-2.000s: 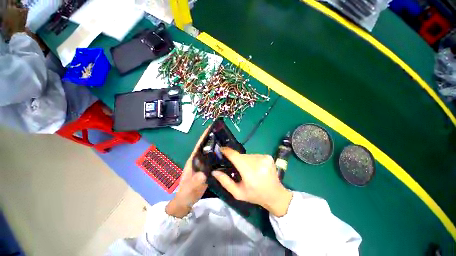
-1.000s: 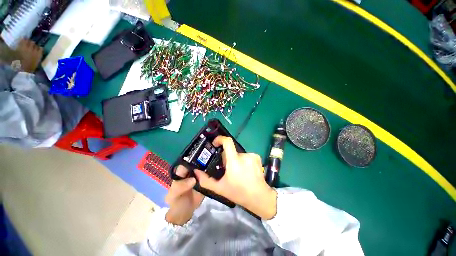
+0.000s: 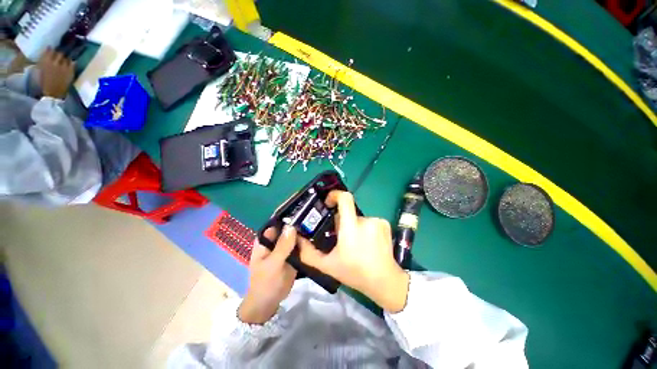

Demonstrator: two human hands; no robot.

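Observation:
A black device housing (image 3: 317, 272) is held tilted above the bench, in front of my body. A small module (image 3: 310, 220) with a white-blue label shows in its open compartment. My left hand (image 3: 271, 277) grips the housing's lower left side, with the thumb over its edge. My right hand (image 3: 360, 252) lies across the right side, its thumb and index finger in the compartment beside the module. The fingertips partly hide what they touch. An electric screwdriver (image 3: 408, 222) lies on the bench just right of my right hand.
Two round screw dishes (image 3: 456, 187) stand at the right. A pile of wire harnesses (image 3: 310, 122) lies on white paper ahead. Two more housings (image 3: 189, 160) and a blue bin (image 3: 117, 103) are at the left, near another person's hand (image 3: 56, 73). A red stool (image 3: 142, 189) stands below.
The housing has turned from steeply tilted to showing its compartment and module label. My left thumb has moved up over its edge. The neighbour's hand has come into view.

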